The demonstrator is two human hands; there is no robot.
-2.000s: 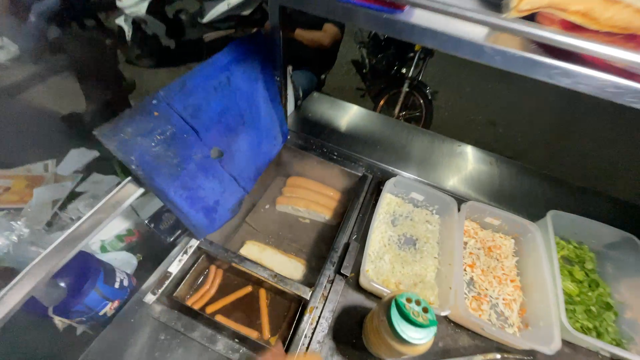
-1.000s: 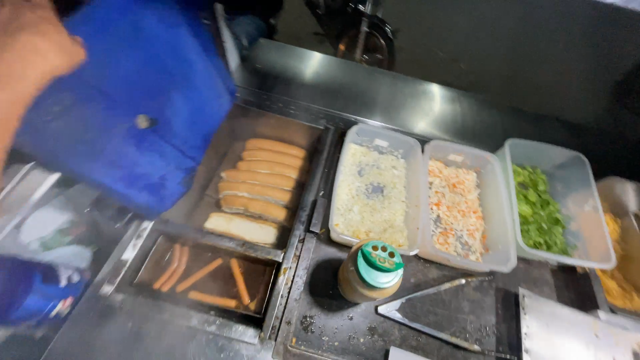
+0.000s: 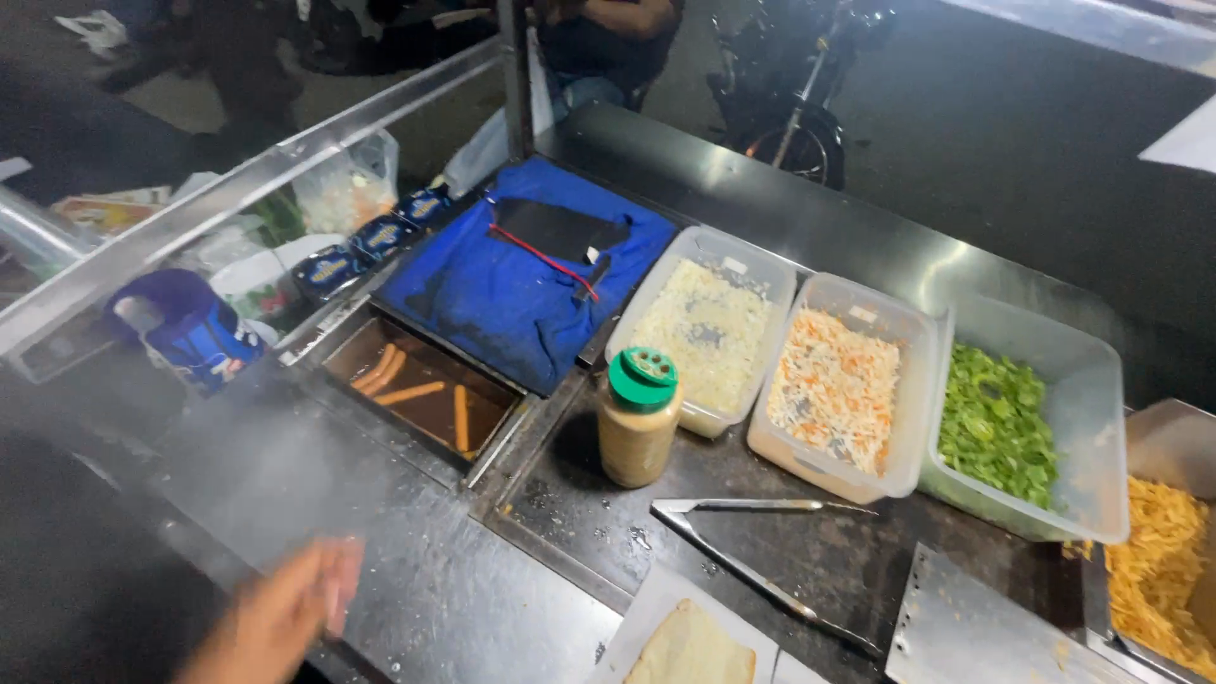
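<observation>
My left hand, blurred, hangs over the steel counter at the lower left and holds nothing that I can see; whether its fingers are apart is unclear. My right hand is out of view. Beyond the left hand, several sausages lie in dark liquid in a square well. A blue cloth-covered lid lies flat over the bun compartment behind that well. A jar with a green shaker cap stands right of the well. Metal tongs lie spread in front of it. A bread bun rests on white paper at the bottom edge.
Tubs of chopped white food, a white and orange shredded mix and chopped greens line the right. Yellow shreds fill a metal bin beyond a flat metal sheet. A blue container stands left; a person is behind.
The blue cover, raised before with a hand at it one second ago, now lies flat and hides the buns. My left hand is now lower, over the counter, away from the cover.
</observation>
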